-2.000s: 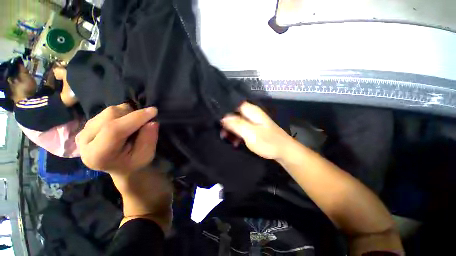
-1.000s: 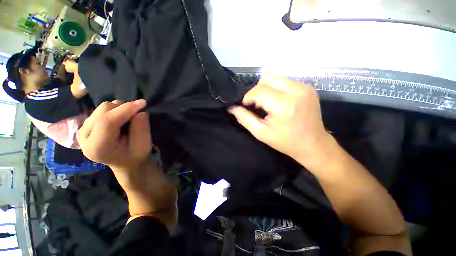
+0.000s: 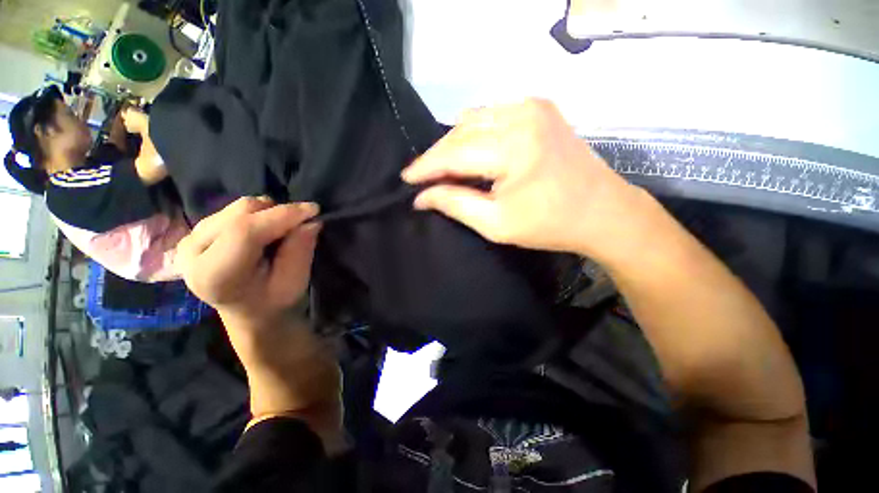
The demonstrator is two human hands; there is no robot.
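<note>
A large black cloth garment (image 3: 328,106) hangs over the left end of the white table and down towards my lap. A pale stitched line runs down its right part. My left hand (image 3: 255,252) pinches a narrow fold of the cloth between thumb and fingers. My right hand (image 3: 520,178) pinches the same fold further right, with the edge stretched between both hands. The fingertips of both hands partly cover the fold.
The white table (image 3: 482,58) has a ruler tape (image 3: 713,166) along its front edge. A machine part (image 3: 723,21) stands at the top right. At left are a person (image 3: 96,193) at another machine (image 3: 135,60), a blue crate (image 3: 145,298) and a dark fabric heap (image 3: 164,414).
My right hand has come back to the cloth, taken hold of its edge, and moved slightly up and left. My left hand has shifted slightly right, still pinching the cloth.
</note>
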